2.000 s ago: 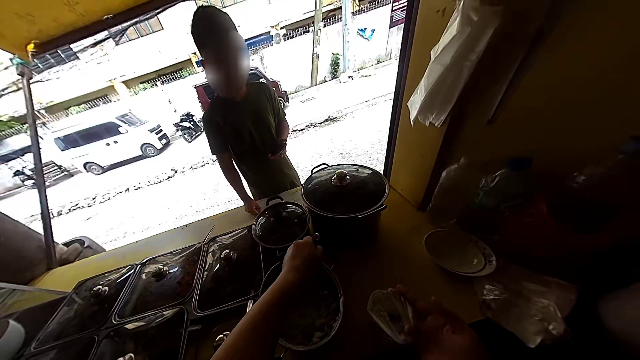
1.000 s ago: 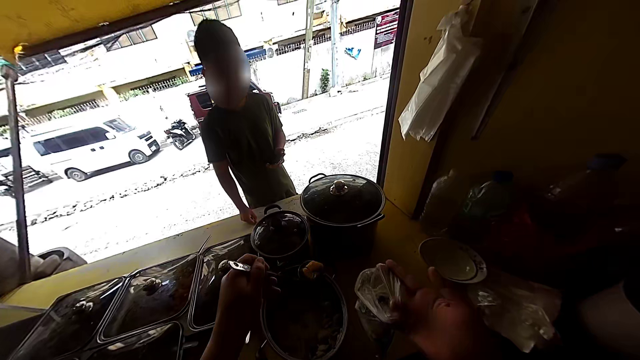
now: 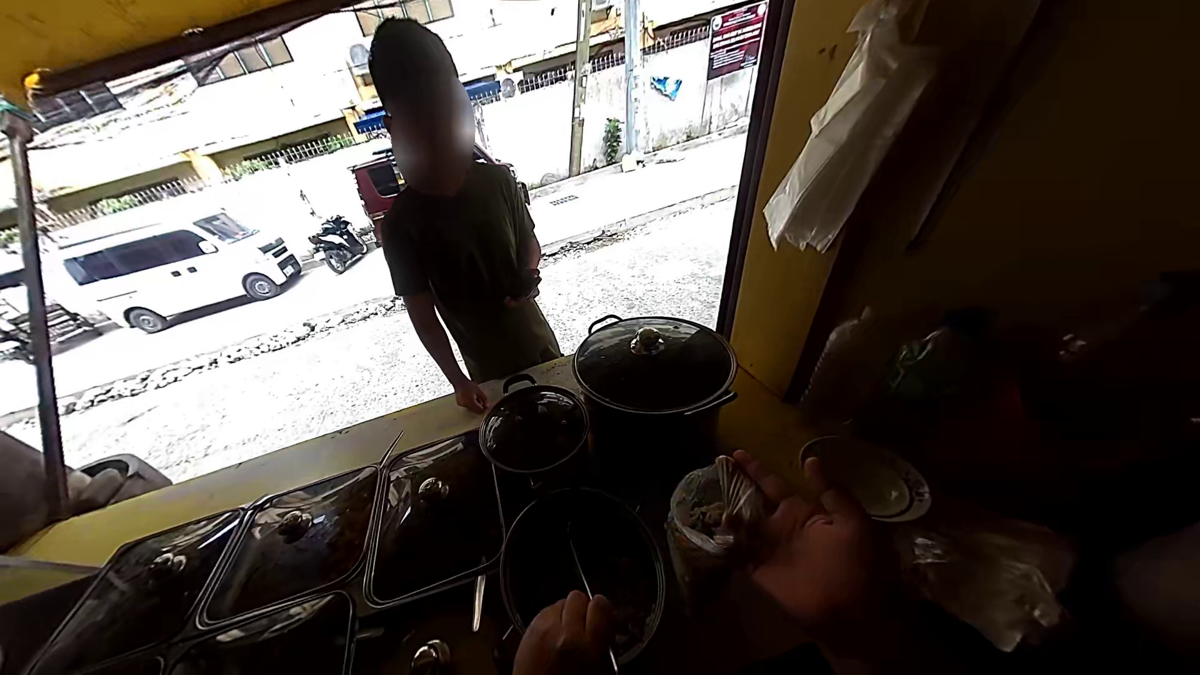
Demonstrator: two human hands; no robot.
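Note:
My left hand [image 3: 564, 634] is closed around the handle of a metal serving utensil [image 3: 579, 561], at the near rim of an open dark pot [image 3: 506, 572]. The utensil's head is down inside the pot, where the contents are too dark to name. Right of the pot, my right hand [image 3: 811, 553] holds a clear plastic bag [image 3: 698, 511] with some food in it, fingers spread behind its gathered side. A small lidded pot [image 3: 534, 428] stands just beyond the open one, beside a large pot with a glass lid [image 3: 654, 366].
Rectangular trays with glass lids [image 3: 436, 516] line the counter [image 3: 281, 455] at left. A person [image 3: 459, 262] stands outside, one hand on the counter edge. At right are a shallow bowl [image 3: 867, 478] and plastic bags [image 3: 984, 572]; more bags [image 3: 844, 131] hang above.
My left hand has come down toward the near side of the open pot, and the utensil has gone from above the pot into it. The bag in my right hand stands fuller and wider.

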